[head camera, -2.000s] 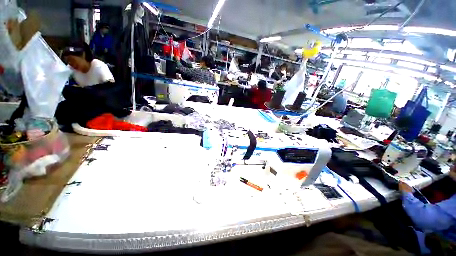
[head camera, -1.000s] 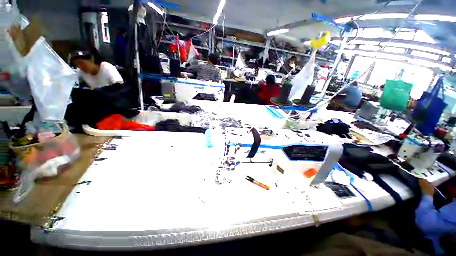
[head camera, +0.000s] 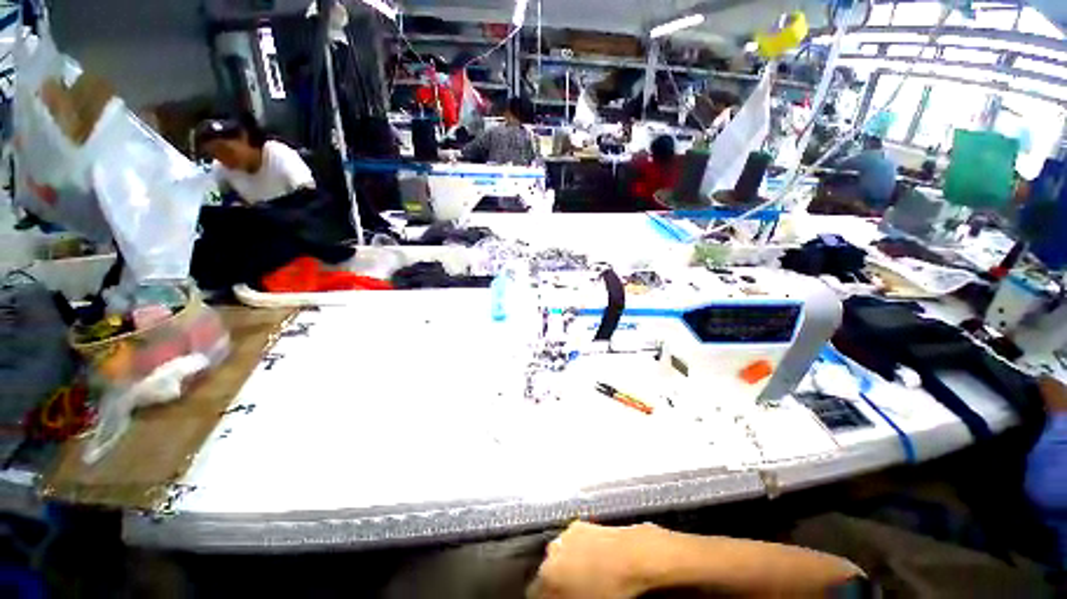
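Note:
My right hand (head camera: 585, 564) shows at the bottom edge, with the forearm reaching in from the right. It is bent over or against brown cloth (head camera: 468, 571) below the table's front edge. Its fingers are cut off by the picture's edge, so its grip cannot be made out. My left hand is not in view. The brown cloth is dark and mostly cut off; more of it lies around the forearm. The white sewing table (head camera: 351, 421) stretches in front, with a ruler-marked front edge.
A white sewing machine (head camera: 807, 339) stands on the table at the right. A slim orange and black item (head camera: 624, 398) lies left of it. A plastic-wrapped basket (head camera: 152, 339) stands at the left. A person's blue sleeve (head camera: 1047, 468) is at the right edge. Other workers sit behind.
My right hand and forearm have come into view at the bottom. The view has turned right, then left, so the table and machine now sit further right in the picture.

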